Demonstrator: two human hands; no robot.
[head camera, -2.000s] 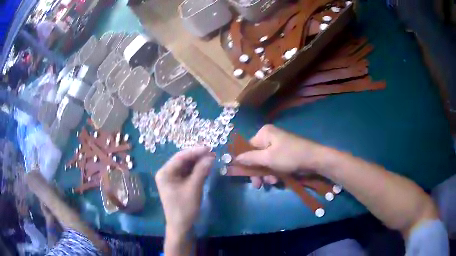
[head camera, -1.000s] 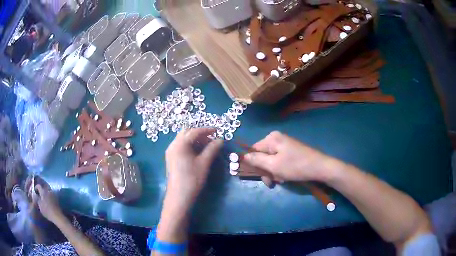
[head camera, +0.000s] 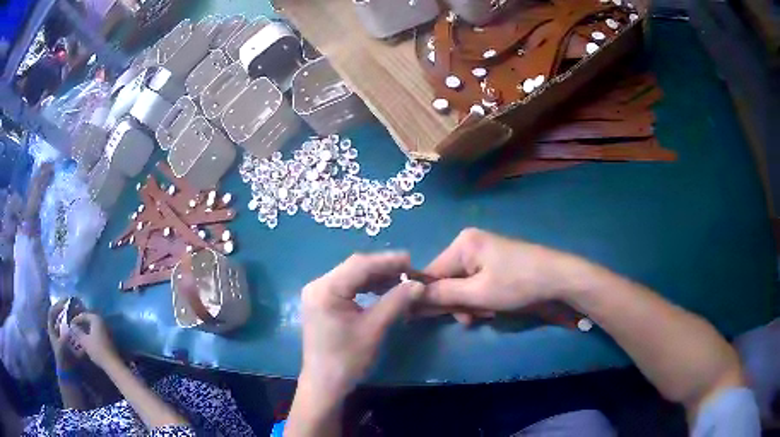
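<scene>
My right hand (head camera: 500, 277) is closed on brown straps, mostly hidden under the fingers; one strap end with a white disc (head camera: 585, 324) sticks out to the right below my wrist. My left hand (head camera: 363, 311) has thumb and forefinger pinched around a small white button fastener (head camera: 405, 278), right at the strap ends in my right hand. Its exact seating cannot be seen. A loose pile of white button fasteners (head camera: 329, 183) lies beyond my hands.
A carton (head camera: 376, 77) at the back holds boxes and straps with discs. Bare straps (head camera: 590, 141) fan out beside it. Left are grey-beige boxes (head camera: 257, 111), a heap of finished straps (head camera: 167, 226) and a box with handle (head camera: 209, 290). A neighbour's hands (head camera: 85, 335) are lower left.
My left hand has moved from beside the fastener pile to the strap ends, and now meets my right hand. The white discs that showed at the strap ends are now mostly covered.
</scene>
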